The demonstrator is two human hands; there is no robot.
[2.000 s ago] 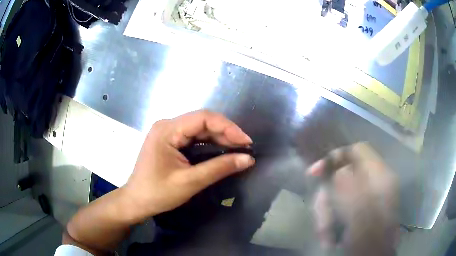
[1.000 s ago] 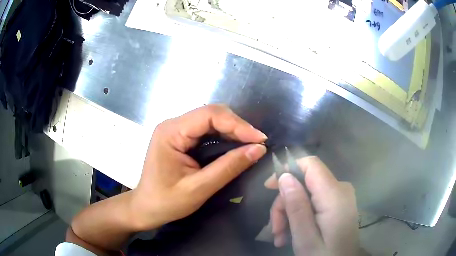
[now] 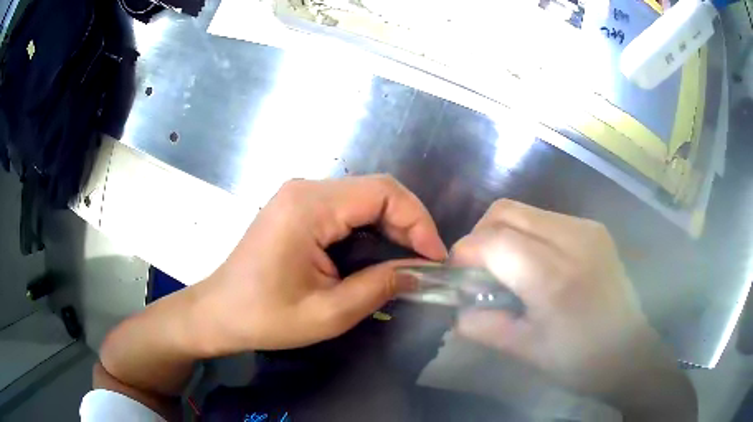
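My left hand (image 3: 305, 255) pinches the edge of a dark bag panel (image 3: 305, 375) between thumb and index finger; the panel hangs below and behind the hand. A small yellow label (image 3: 381, 316) shows on the panel under my left thumb. My right hand (image 3: 545, 284) is closed around blurred metal snips (image 3: 438, 284), whose blades point left across my left thumb tip. The fingertips of both hands are close together, and the pinched end is hidden between them.
A pile of dark panels (image 3: 62, 107) lies at the left on the metal table (image 3: 198, 107). A white template with yellow tape (image 3: 627, 144) is at the upper right, with a white switch box (image 3: 670, 45) above it. Glare covers the top middle.
My right hand has come in from the lower right, and the snips now lie sideways against my left thumb instead of pointing up. My left hand keeps its pinch and has shifted slightly.
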